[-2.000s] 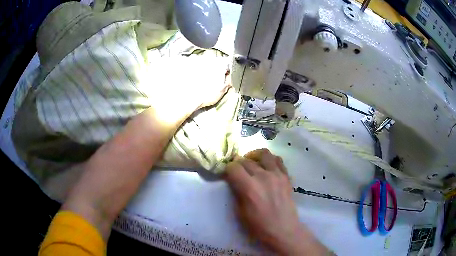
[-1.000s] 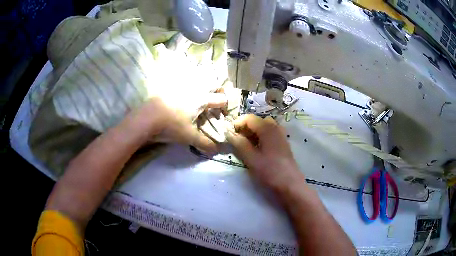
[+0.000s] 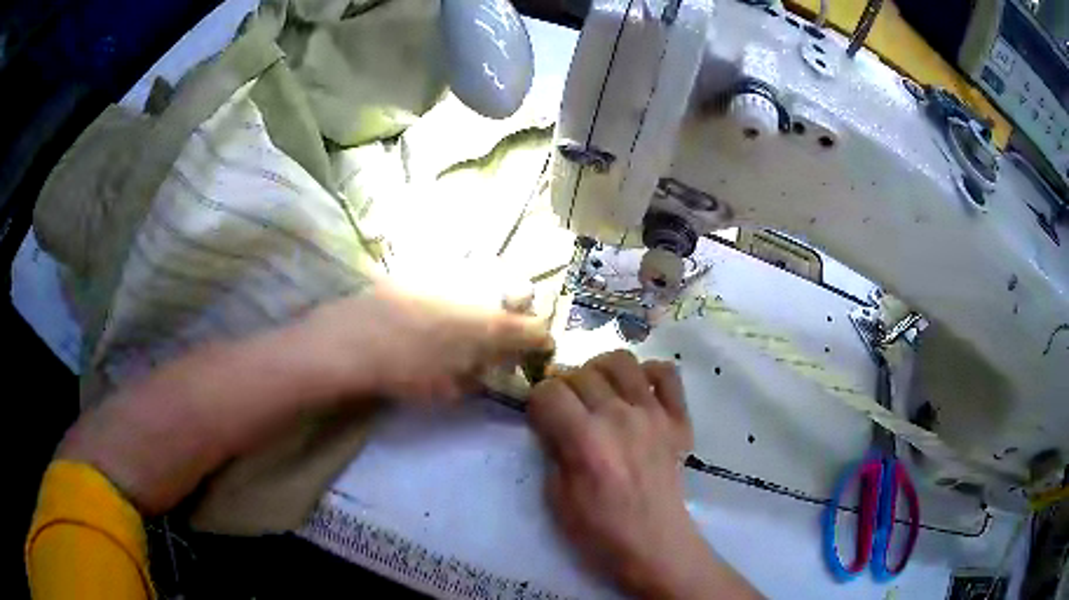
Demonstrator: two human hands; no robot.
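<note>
The khaki garment [image 3: 340, 70] with its striped off-white lining [image 3: 235, 234] lies bunched left of the needle, overexposed near the presser foot [image 3: 578, 275]. My left hand [image 3: 457, 346], blurred, lies on the garment with its fingertips at the cloth edge in front of the foot. My right hand [image 3: 615, 434] is beside it, front right of the foot, with curled fingers pinching the cloth edge at the left fingertips. The lamp glare hides the exact fold of the cloth.
The white sewing machine [image 3: 821, 176] stands behind and to the right, with the lamp [image 3: 487, 53] left of its head. Scissors with blue and pink-red handles [image 3: 870, 516] lie at right. A cream strip [image 3: 809, 363] trails under the arm. Ruler tape [image 3: 410, 568] lines the front edge.
Since one second ago, both hands have moved nearer the table's front relative to the foot. The garment has shifted and spread, with more khaki showing at the back and front left.
</note>
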